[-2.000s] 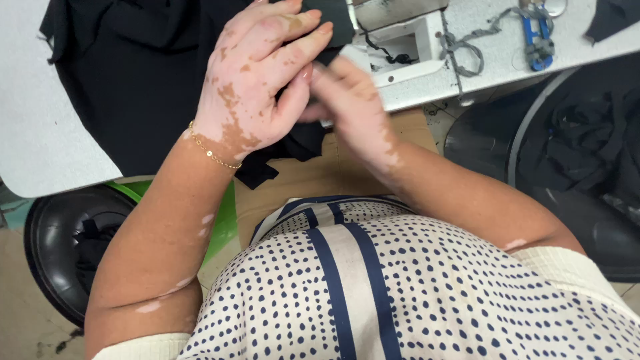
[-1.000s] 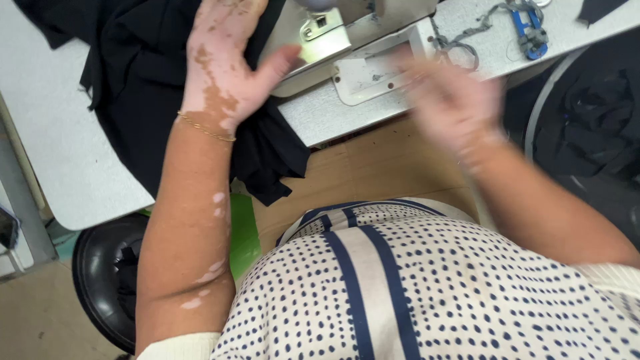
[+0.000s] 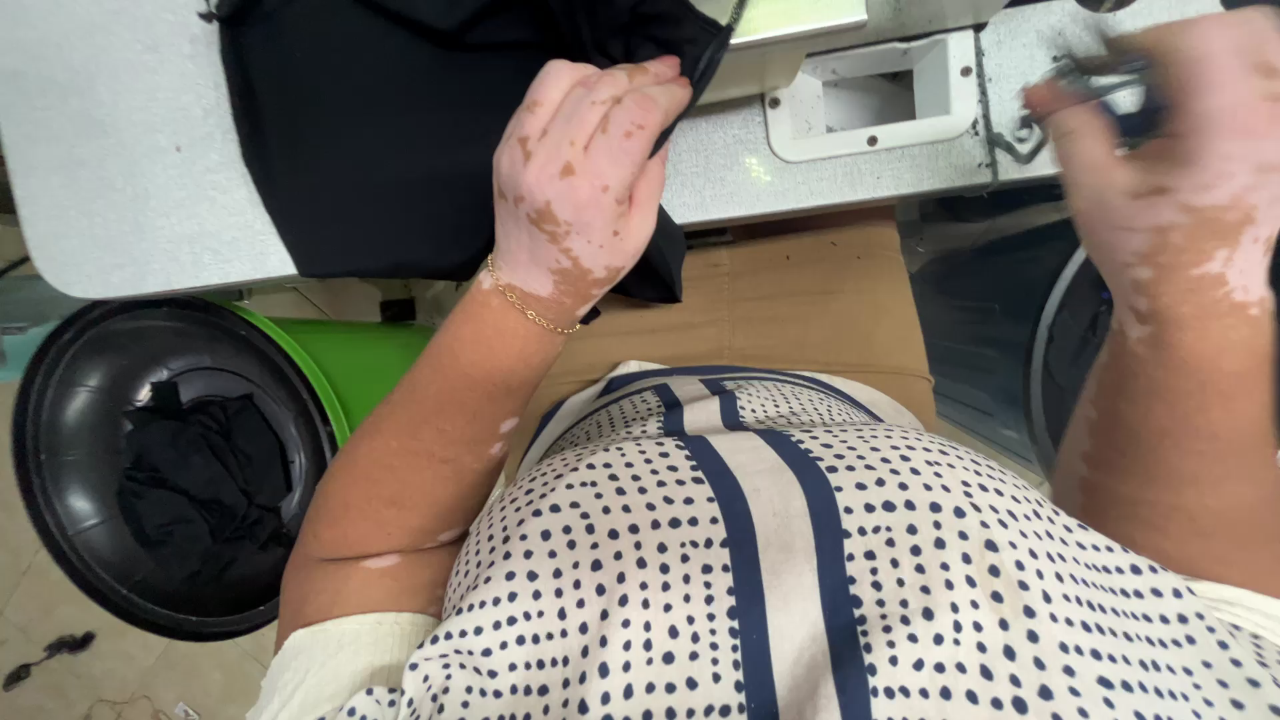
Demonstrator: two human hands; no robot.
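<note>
My left hand (image 3: 580,185) pinches the edge of a black fabric piece (image 3: 370,150) beside the metal bed of a sewing machine (image 3: 790,20). The fabric lies over the table and hangs past its front edge. My right hand (image 3: 1170,150), blurred, is at the right part of the table, its thumb and fingers around a dark blue tool (image 3: 1140,110), likely thread snips, with a grey strip (image 3: 1020,140) beside it. Whether the fingers have closed on the tool cannot be told.
A white-framed opening (image 3: 872,95) is set into the grey table (image 3: 130,150). Below left stands a black round bin (image 3: 60,470) with black scraps in it, next to a green container (image 3: 370,350). Another dark round container (image 3: 1045,340) is at the right, partly behind my arm.
My right hand has moved right, from beside the left hand, past the machine, to where the blue tool lay. My left hand has shifted on the black fabric and now pinches its edge.
</note>
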